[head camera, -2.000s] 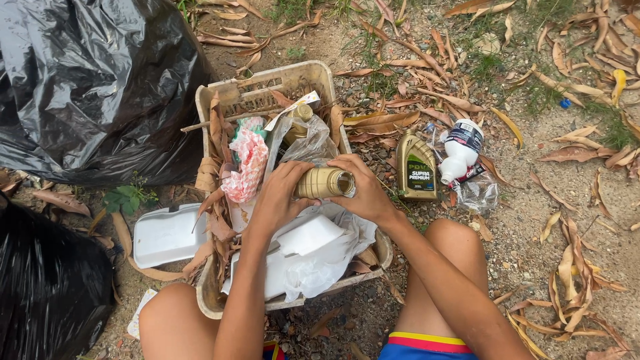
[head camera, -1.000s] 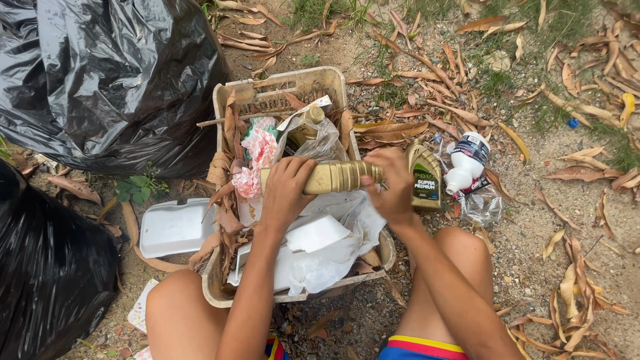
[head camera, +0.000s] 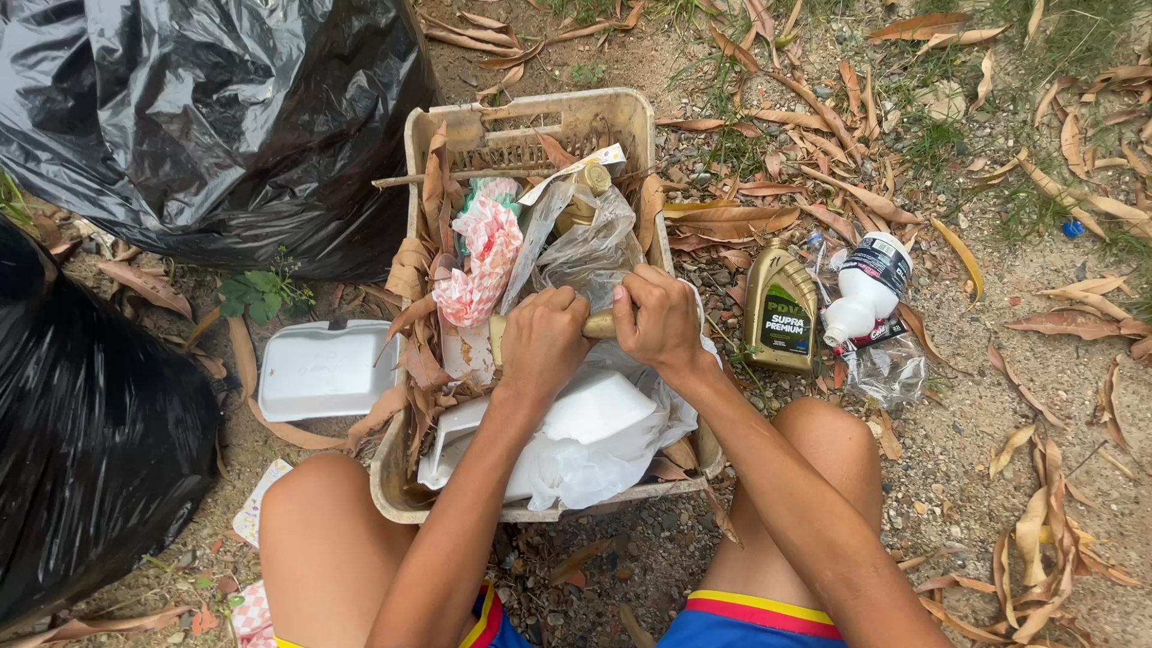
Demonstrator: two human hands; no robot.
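Both fists grip one gold plastic bottle (head camera: 598, 325) held level above a dirty plastic crate (head camera: 533, 110). My left hand (head camera: 545, 340) is closed around its left part, my right hand (head camera: 659, 317) around the right end; the fingers hide most of it. Under and beyond them the crate holds a red-and-white checked crumpled wrapper (head camera: 481, 261), a clear plastic bag (head camera: 601, 247) with another gold bottle (head camera: 585, 191), white foam pieces (head camera: 598, 407), a white plastic bag (head camera: 576, 468) and dry leaves.
Black garbage bags (head camera: 216, 117) bulge at the left. A white foam container (head camera: 328, 370) lies left of the crate. On the right are a gold motor oil bottle (head camera: 781, 310), a white bottle (head camera: 868, 286) and a clear plastic cup (head camera: 886, 371), with dry leaves (head camera: 1044, 522) scattered on the soil.
The gold bottle was held by both hands two seconds ago, and one second ago it lay lengthwise with its ribbed side showing. Now both fists cover most of it.
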